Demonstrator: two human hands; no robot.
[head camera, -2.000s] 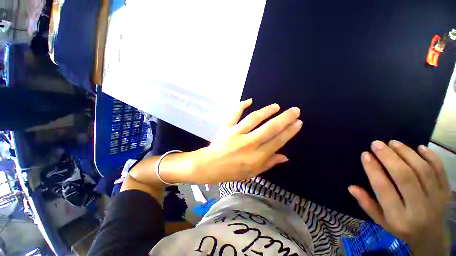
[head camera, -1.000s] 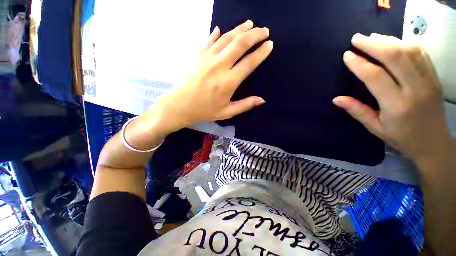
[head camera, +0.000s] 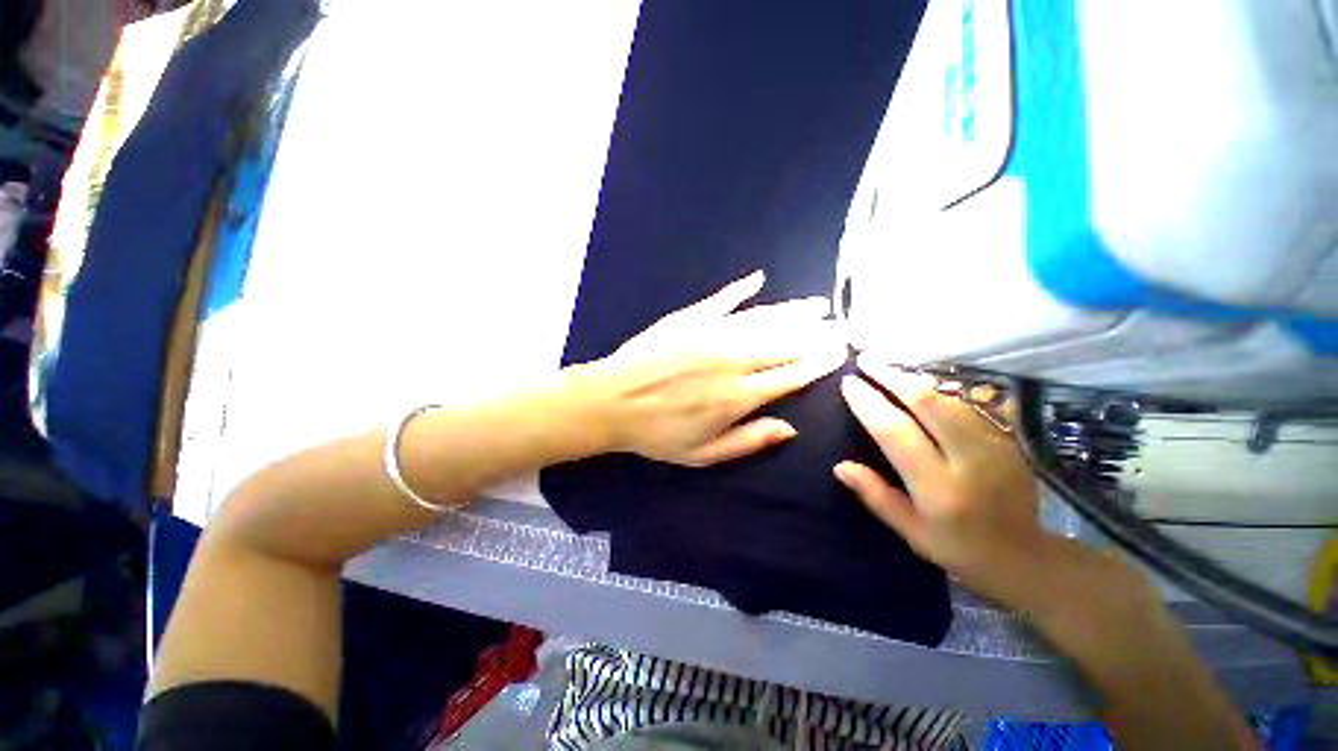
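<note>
A dark navy garment panel (head camera: 734, 162) lies on the white table (head camera: 426, 191) and runs up along the left side of the sewing machine head (head camera: 969, 220). My left hand (head camera: 704, 385) lies flat on the panel with its fingers spread, fingertips at the machine head's lower left corner. My right hand (head camera: 954, 477) rests at the panel's right side, its fingertips close to my left fingertips. The panel's near part is bunched, with an uneven edge over the ruler-marked table front. The needle and presser foot are hidden.
A stack of navy cut pieces (head camera: 140, 264) lies at the far left beside a brown board edge (head camera: 187, 360). A black curved bar (head camera: 1115, 528) passes right of my right hand. Below the grey front edge (head camera: 660, 646) are striped lap cloth (head camera: 675, 697) and a blue basket (head camera: 1045, 737).
The view has shifted and the machine head now shows at the right. My hands have come close together at it. The panel's near part, flat before, is now bunched.
</note>
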